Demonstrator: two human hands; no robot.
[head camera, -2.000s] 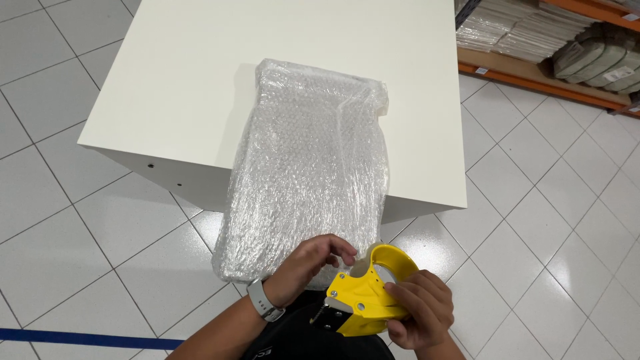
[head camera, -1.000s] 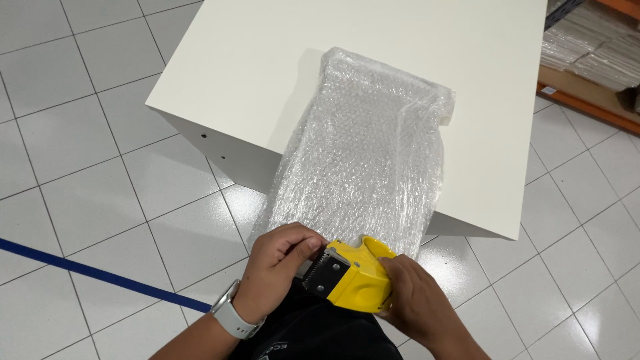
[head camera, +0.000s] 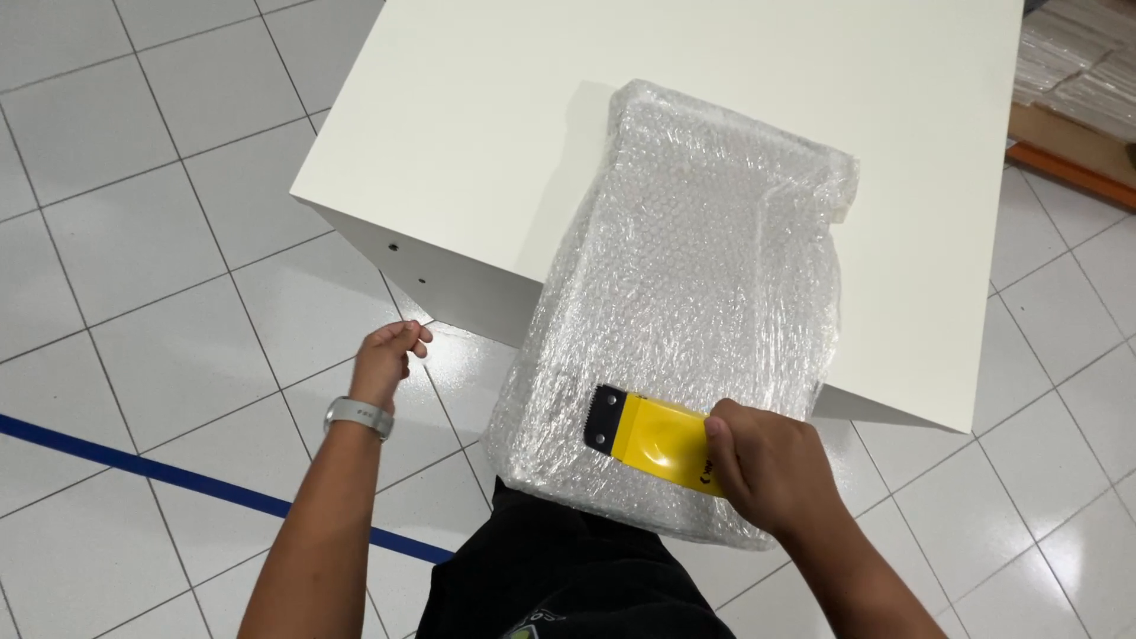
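Note:
My right hand (head camera: 772, 466) grips a yellow packing tape dispenser (head camera: 666, 444) over the near part of a bubble-wrapped package (head camera: 683, 293). The dispenser's black toothed end points left; its tape roll is hidden. The flat package lies across the edge of a white table (head camera: 461, 142), its near end jutting out over my black clothing. Off to the package's left, above the floor, my left hand (head camera: 390, 355) has its fingers curled, thumb near the fingertips; whether something small is between them cannot be told. A grey watch band is on that wrist.
Pale tiles (head camera: 177, 293) cover the floor around the table, with a blue line (head camera: 213, 486) at the lower left. At the upper right, a shelf with an orange beam (head camera: 1074, 176) carries stacked plastic-wrapped goods (head camera: 1078, 53). The table's near side has small holes.
My left hand has left the dispenser and moved out to the left. My right hand still holds the dispenser, now with its toothed end over the package.

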